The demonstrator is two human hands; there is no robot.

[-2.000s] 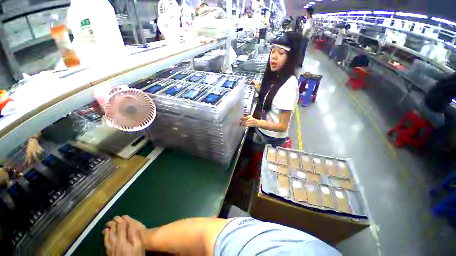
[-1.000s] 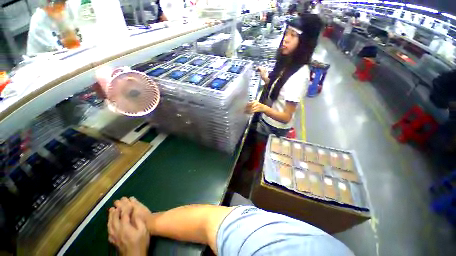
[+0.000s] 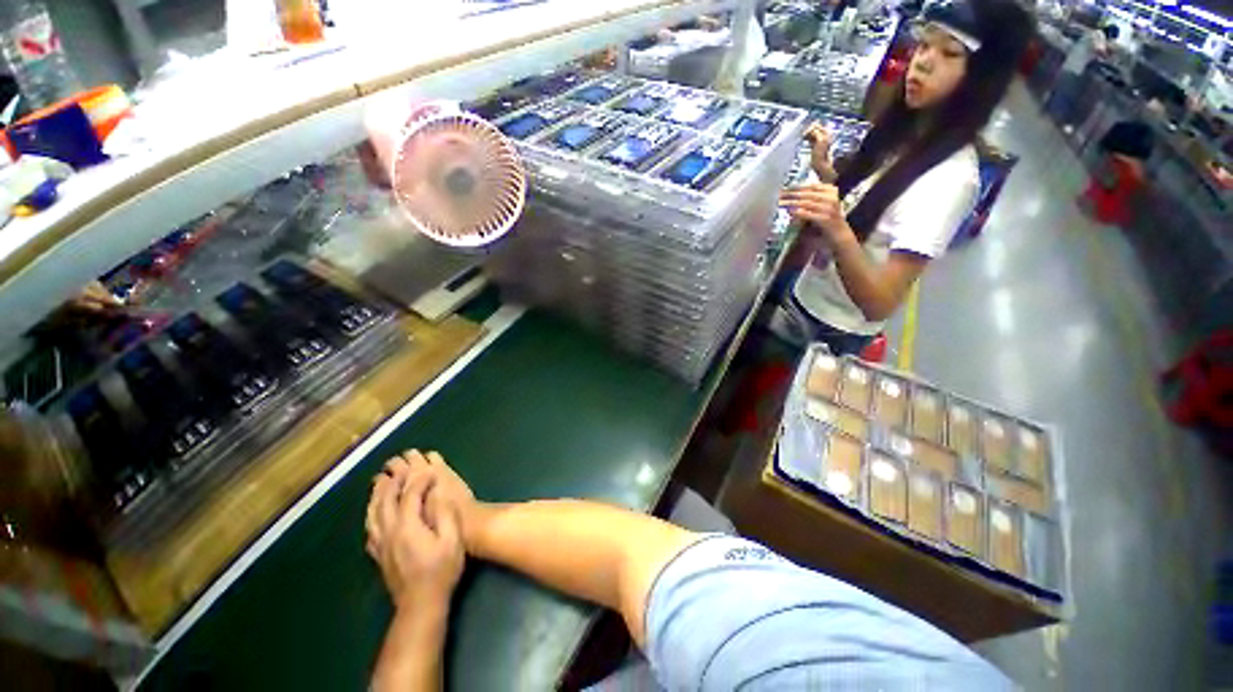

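My left hand (image 3: pixel 410 538) and my right hand (image 3: pixel 441 489) lie one against the other, fingers overlapping, on the green mat (image 3: pixel 541 433). No object shows in either hand; the palms are hidden. A tray of dark phone assemblies (image 3: pixel 223 365) sits on a yellow-brown board (image 3: pixel 271 473) beyond the hands, to the left. A tall stack of clear trays (image 3: pixel 649 257) with blue-black units on top stands farther along the bench.
A pink fan (image 3: pixel 460 180) is at the stack's left, below the pale shelf (image 3: pixel 271 135). An orange and blue item (image 3: pixel 68 129) lies on the shelf. A person (image 3: pixel 879 203) stands beyond the stack. A tray of gold-brown units (image 3: pixel 933 466) sits on a carton (image 3: pixel 865 541) at right.
The view has swung left and down, so the bench things appear farther right and higher. My hands stay together on the mat. The orange and blue item now shows more fully.
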